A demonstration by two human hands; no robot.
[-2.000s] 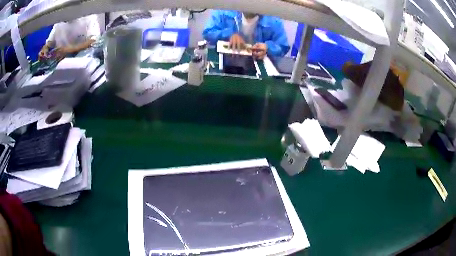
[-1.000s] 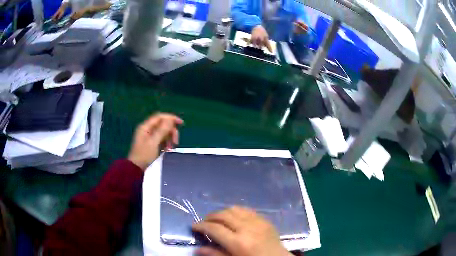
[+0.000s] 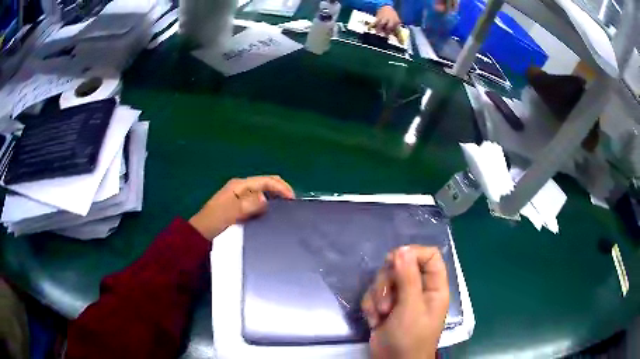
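Note:
A dark grey tablet or back housing lies flat on a white sheet in front of me. Clear film shows as wrinkles and glare streaks on its right half, running up to my right hand. My left hand rests at the housing's upper left edge, fingers curled over it, not clearly gripping anything. My right hand is over the right part with thumb and fingers pinched together on the film. The left part of the housing looks smooth.
A stack with a black top piece and white sheets stands at left, beside a white roll. A small bottle and folded white paper are by the post. A person's hand works opposite. A pale strip lies far right.
Both hands have come into view. My right hand has moved from the lower edge up and right, lifting film off the left part. The view has shifted down.

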